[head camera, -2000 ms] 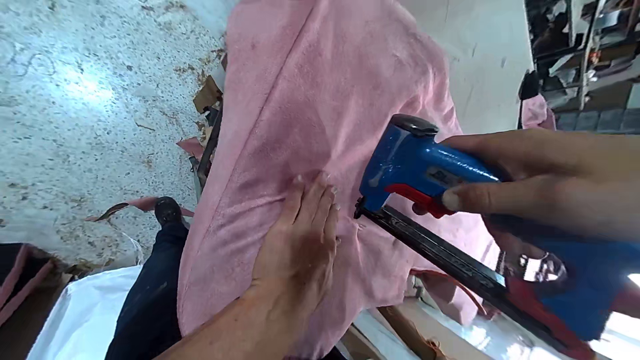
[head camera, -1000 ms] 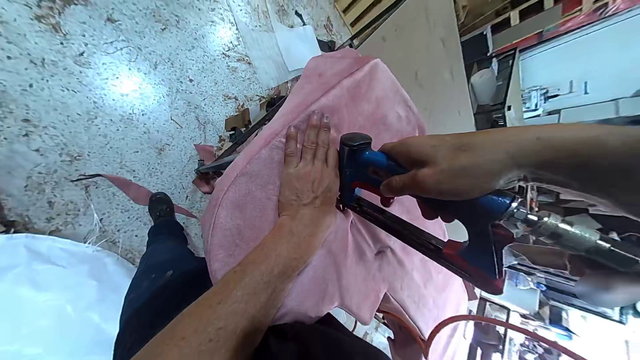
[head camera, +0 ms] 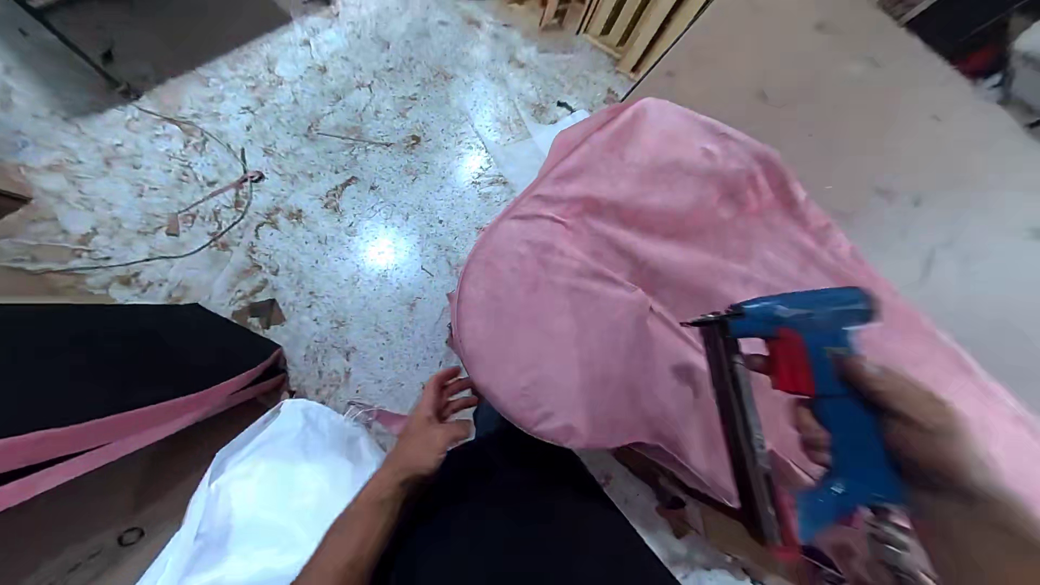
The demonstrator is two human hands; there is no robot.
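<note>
A piece covered in pink fabric (head camera: 585, 325) lies across the middle, its rounded edge toward the lower left. My right hand (head camera: 894, 422) grips the handle of a blue pneumatic stapler (head camera: 812, 313) with a red trigger. The stapler's nose points left over the fabric; whether it touches is unclear. My left hand (head camera: 435, 422) is at the piece's lower left edge, fingers apart and slightly curled, beside the fabric. Whether its fingertips touch the edge cannot be told.
A white bag (head camera: 284, 487) stands left of my left arm. A black panel with pink trim (head camera: 122, 366) lies at the far left. Behind the piece is a pale board (head camera: 853, 122). Scraps and a hose (head camera: 187, 252) litter the floor; wooden slats (head camera: 642, 32) stand at the back.
My left hand has left the top of the fabric for its lower left edge. The stapler in my right hand has turned, its magazine now pointing down. The view has shifted.
</note>
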